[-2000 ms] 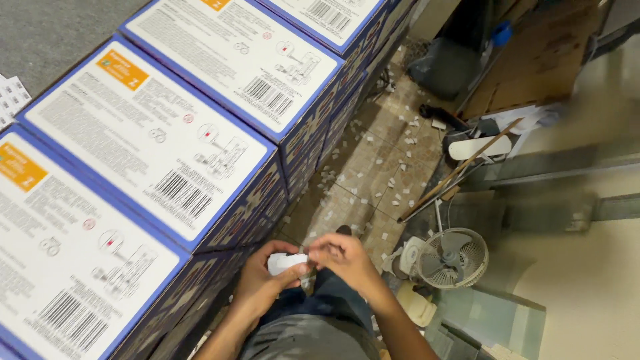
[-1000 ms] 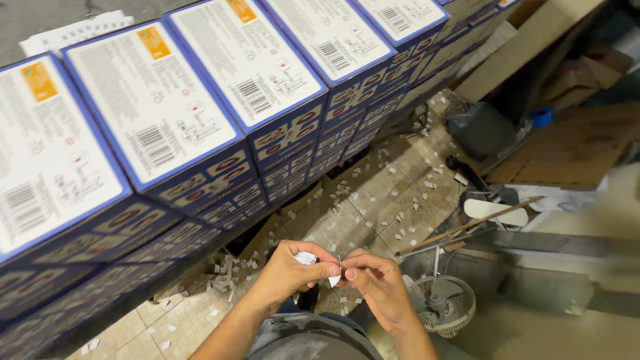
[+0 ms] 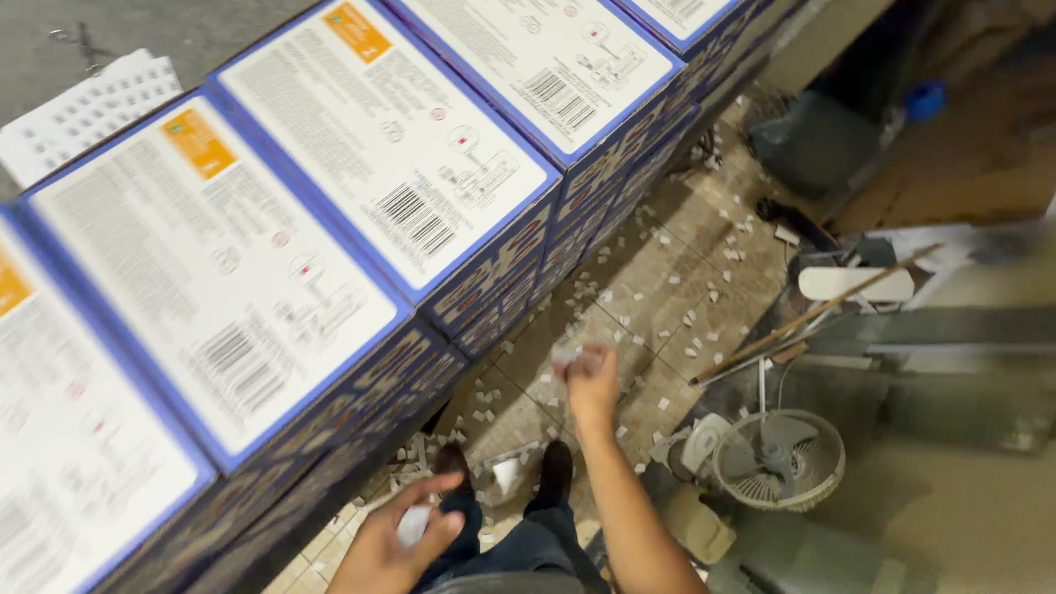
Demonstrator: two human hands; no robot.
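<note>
My left hand [image 3: 404, 536] is low in the view, thumb and fingers around a small white piece [image 3: 414, 525], perhaps paper or a sticker backing. My right hand [image 3: 591, 384] reaches out over the floor with its fingers curled; a blurred pale piece [image 3: 568, 355] shows at its fingertips. Left of both hands stand stacked blue and white printed cardboard boxes [image 3: 388, 157], with barcodes on their top faces. Sheets of small printed labels [image 3: 91, 115] lie behind the boxes on a grey surface.
Small white scraps litter the tiled floor [image 3: 627, 330] around my shoes [image 3: 554, 472]. To the right are a fan [image 3: 778, 459], a long wooden stick [image 3: 817, 312], a dark plastic bag [image 3: 813, 140] and a brown board [image 3: 957, 157].
My hands were together at a white piece in both earlier frames; now they are apart. The right hand has moved forward, away from my body. The view has shifted.
</note>
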